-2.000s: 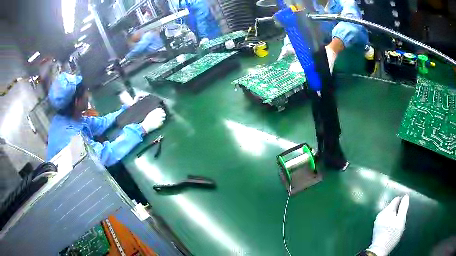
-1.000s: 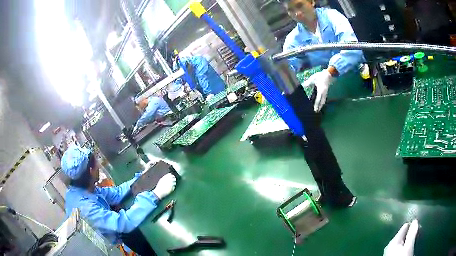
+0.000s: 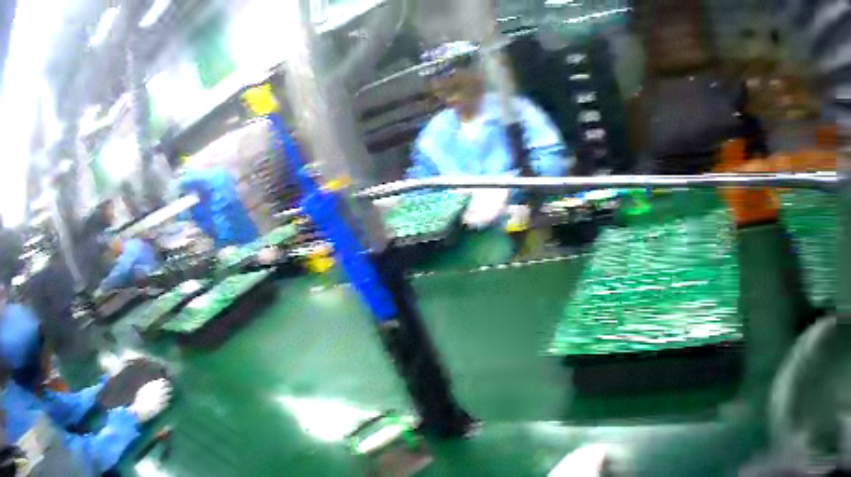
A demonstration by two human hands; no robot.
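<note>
My left hand (image 3: pixel 583 462), in a white glove, shows only as a small blurred patch at the bottom edge; its fingers cannot be made out. My right hand is out of the picture. A large green circuit board (image 3: pixel 653 289) lies right of centre on a dark base, beyond my left hand and apart from it. The green-framed solder reel (image 3: pixel 384 434) stands at the bottom, left of my hand. The whole view is blurred.
A dark post (image 3: pixel 420 373) with blue wrap rises beside the reel. A metal bar (image 3: pixel 606 181) crosses above the board. A clear round hood (image 3: pixel 814 401) is at the right edge. People in blue work across the green bench (image 3: pixel 495 326) and at left.
The view has swung right: post, reel and people have shifted left, and the board and hood show more. My left hand is lower and mostly cut off.
</note>
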